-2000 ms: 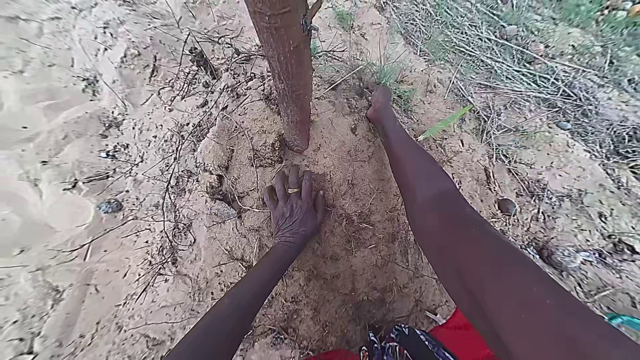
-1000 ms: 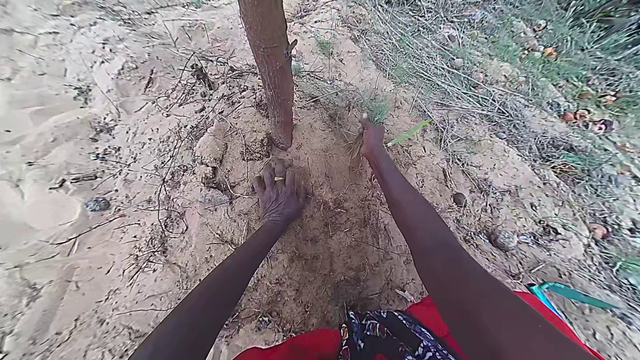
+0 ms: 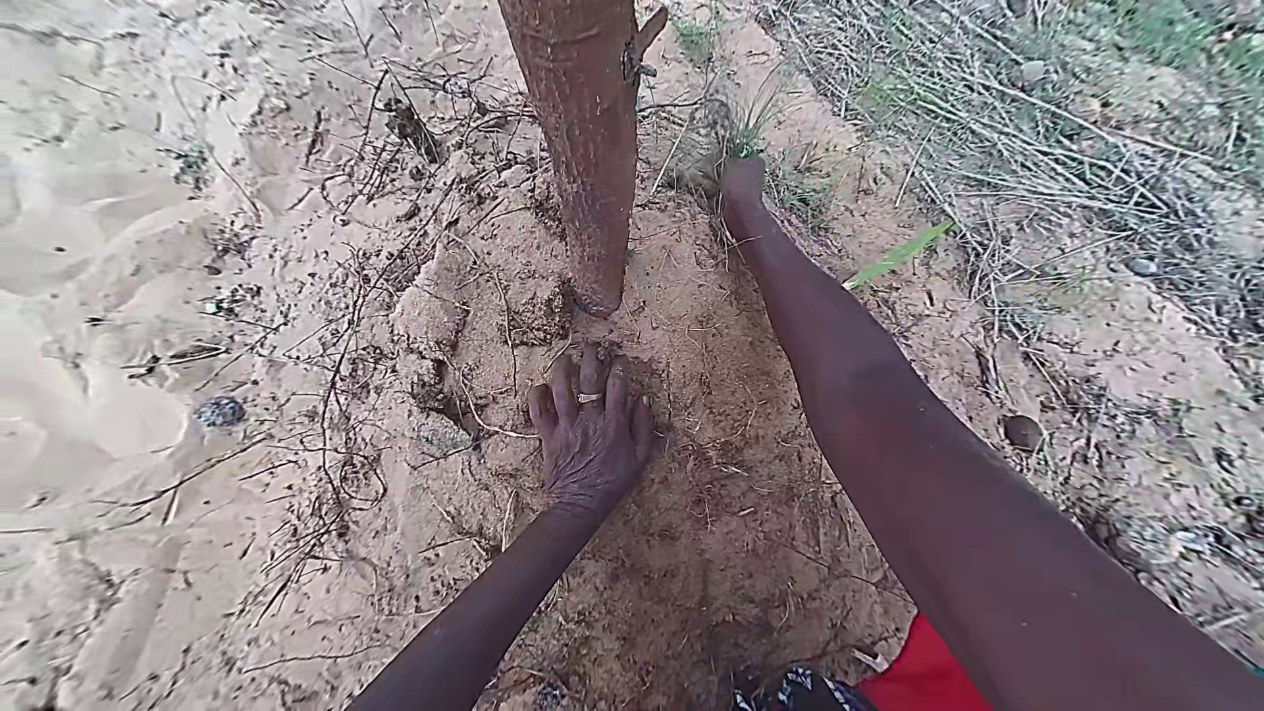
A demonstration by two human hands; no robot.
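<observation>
My left hand (image 3: pixel 592 430), with a ring on one finger, presses on the sandy soil just below the base of a slim tree trunk (image 3: pixel 590 168). Its fingers are bent and slightly apart, and nothing shows in them. To the right of the trunk, my right hand (image 3: pixel 743 183) reaches down to a small tuft of green grass (image 3: pixel 752 128). The fingers of that hand are mostly hidden, so whether they grip the grass cannot be told. A green leaf blade (image 3: pixel 901 254) lies beside my right forearm.
Dry twigs and straw (image 3: pixel 1066 138) cover the ground at the upper right. Thin roots and twigs (image 3: pixel 346 395) are strewn left of the trunk, near a dark stone (image 3: pixel 220 411). A round brown object (image 3: pixel 1022 432) lies right of my right arm. Red cloth (image 3: pixel 928 671) shows at the bottom edge.
The view has shifted between frames. My left hand stays on the soil by the trunk, and my right hand remains near the grass tuft.
</observation>
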